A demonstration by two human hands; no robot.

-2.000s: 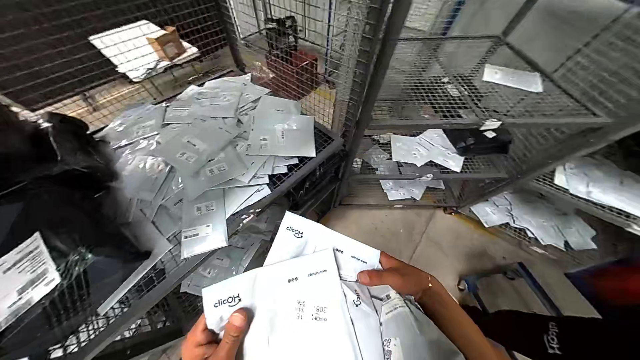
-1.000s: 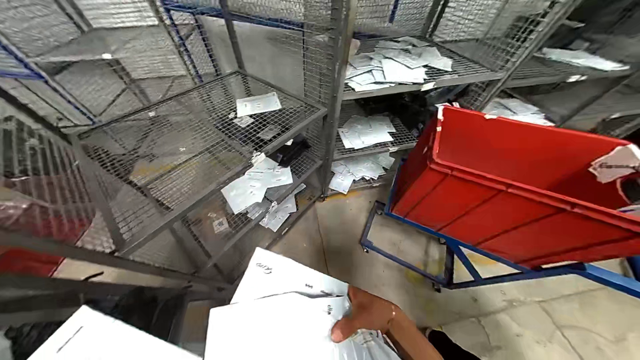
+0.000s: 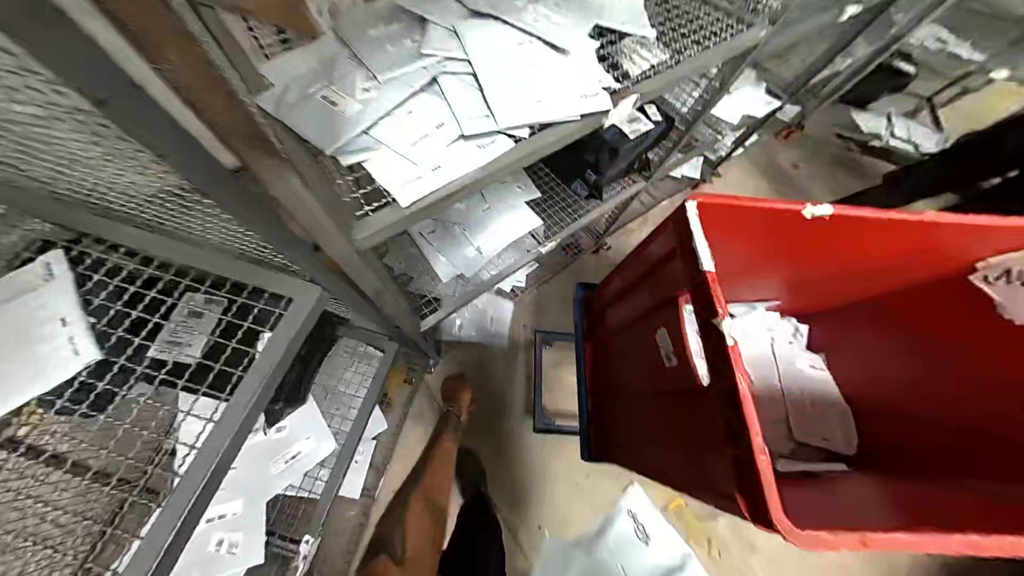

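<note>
An arm reaches up from the bottom edge, left of centre, over the concrete floor. Its hand, which I take for my left hand [image 3: 457,392], is small and blurred with a thin band at the wrist; nothing plainly shows in it, and its fingers are unclear. My right hand is out of view. A pale mailing packet [image 3: 628,540] with dark print shows at the bottom edge, right of a dark trouser leg or shoe [image 3: 476,512]; what supports it is hidden. Left of the arm, white packets [image 3: 280,448] lie on a lower mesh shelf.
A red plastic bin [image 3: 748,416] holding some packets [image 3: 808,392] stands on a blue wheeled frame [image 3: 582,360] at right. Metal mesh racks fill the left and top; one shelf bears a pile of packets [image 3: 416,120]. A steel post [image 3: 320,200] rises between racks.
The view has swung strongly towards the red bin and racks. The bundle that both hands held two seconds ago is no longer seen whole; one arm now stretches out over the floor.
</note>
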